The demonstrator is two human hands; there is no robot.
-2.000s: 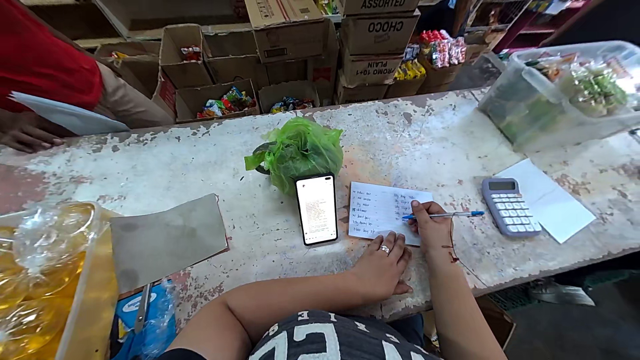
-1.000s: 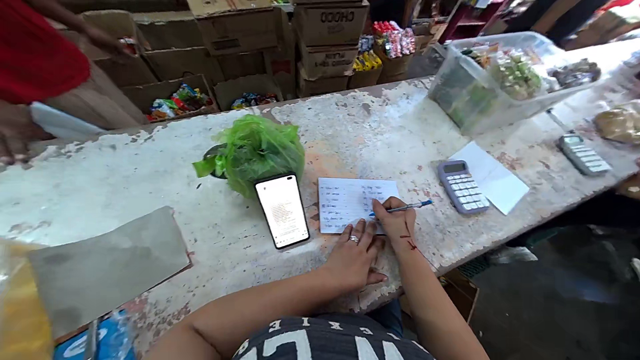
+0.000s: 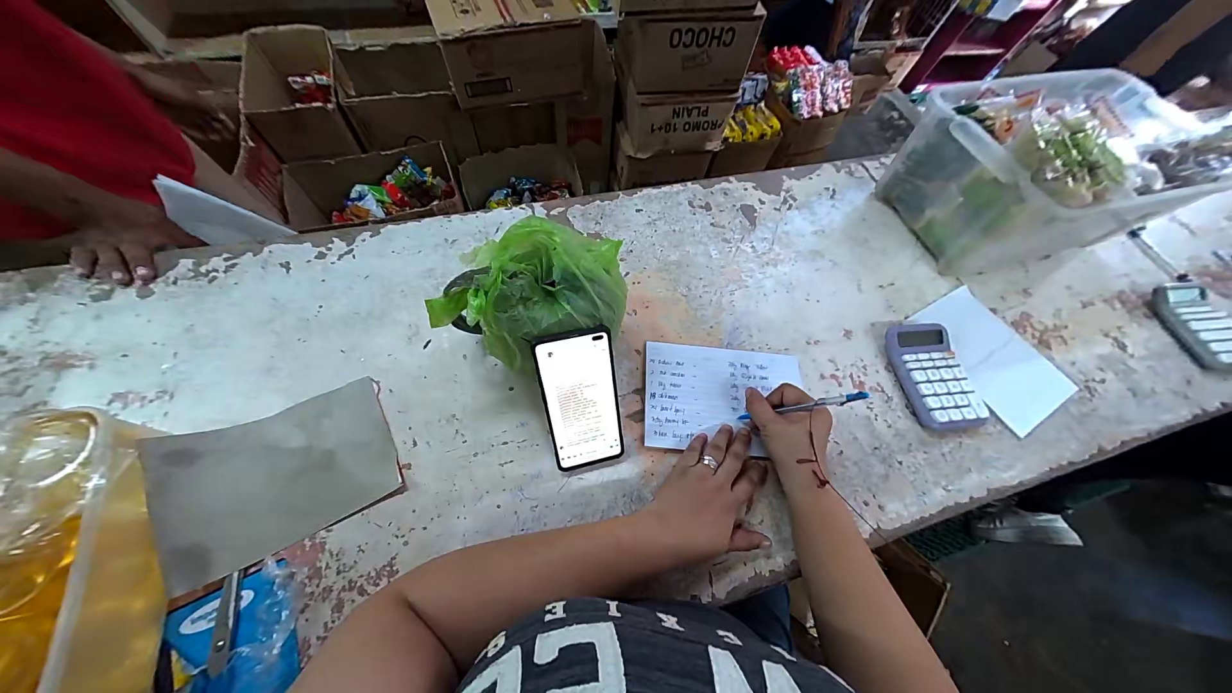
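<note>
My right hand grips a blue ballpoint pen, its tip on a ruled sheet of paper that bears handwriting in two columns. Flat on the lower edge of that sheet lies my left hand, fingers spread, a ring on one finger, holding nothing. Left of the paper a smartphone with a lit screen leans against a green plastic bag; what the bag holds is hidden. A purple calculator rests to the right, partly over a blank white sheet.
A clear plastic bin of packed goods stands at the back right, near a second calculator. Grey cardboard, scissors and a tub of yellow bags are at left. Across the counter a person's hand rests beside cardboard boxes.
The view has shifted between frames. Across the counter, the other person's far arm has drawn back from where it reached out a second ago. My hands stay at the written sheet.
</note>
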